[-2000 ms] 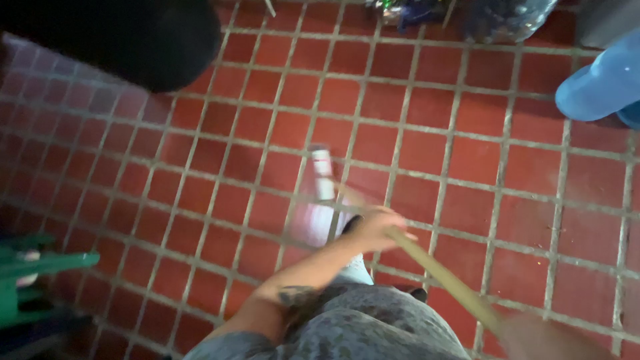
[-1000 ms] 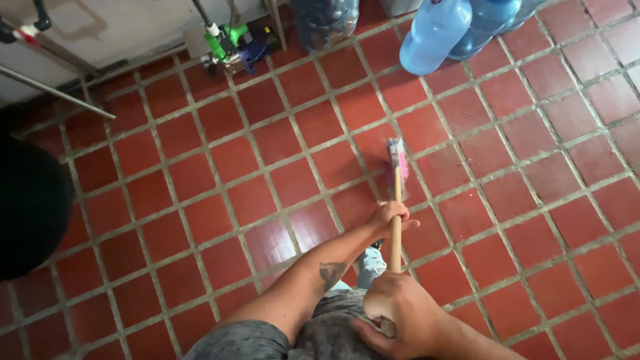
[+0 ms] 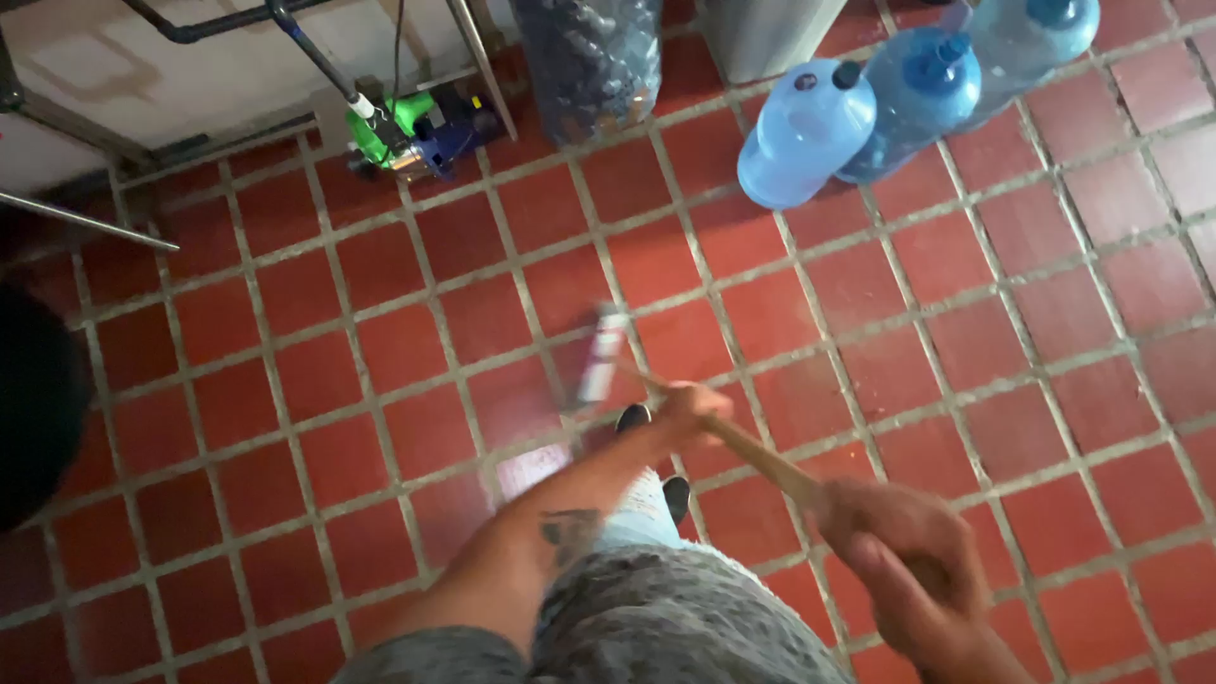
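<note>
A broom's wooden handle (image 3: 765, 455) slants from lower right up to its blurred white head (image 3: 602, 357), which is at the red tile floor (image 3: 399, 351) ahead of my feet. My left hand (image 3: 695, 410) wraps around the lower part of the handle. Higher up, near the handle's top end, my right hand (image 3: 902, 551) is closed on it. The bristles are too blurred to make out clearly.
Large blue water jugs (image 3: 807, 133) stand at the upper right beside a grey bin (image 3: 765, 33) and a filled clear plastic bag (image 3: 598, 66). A green and blue pump (image 3: 418, 138) sits by the wall. Something round and black (image 3: 33, 408) is at the left edge.
Since one second ago the broom head has swung left, and the handle has gone from nearly upright in view to slanted. My right hand has moved right. Both hands still hold the handle.
</note>
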